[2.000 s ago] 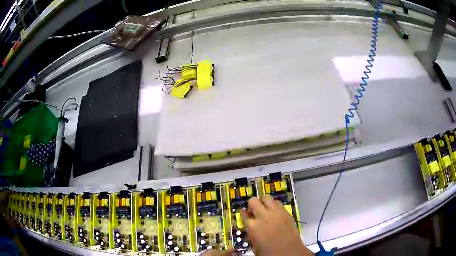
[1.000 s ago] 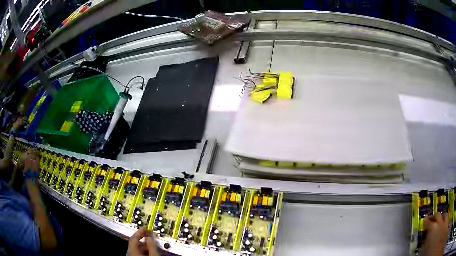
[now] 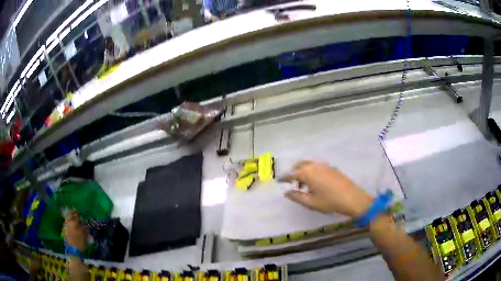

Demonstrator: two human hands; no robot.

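Note:
My right hand [image 3: 324, 186] is over the white separator sheet [image 3: 258, 214], just right of the yellow transformers [image 3: 266, 167]. Its fingers are apart and a little blurred, and no part shows in it. A blue strap is on its wrist. The transformers lie in a small group at the sheet's left part, their dark leads pointing left. More yellow blocks show under the sheet's front edge. Circuit boards [image 3: 236, 275] stand in a row along the bottom edge, mostly cut off. More boards [image 3: 466, 233] are at the right. My left hand is not in view.
Black mats [image 3: 167, 206] lie left of the sheet. A green bin [image 3: 88, 200] is further left, with another person's hand [image 3: 76, 233] in front of it. A plastic bag [image 3: 189, 121] lies on the rear rail. A coiled blue cord [image 3: 396, 110] hangs at the back right.
The view has tilted up. My right hand has moved from the boards at the right to beside the yellow transformers. My left hand has left the picture.

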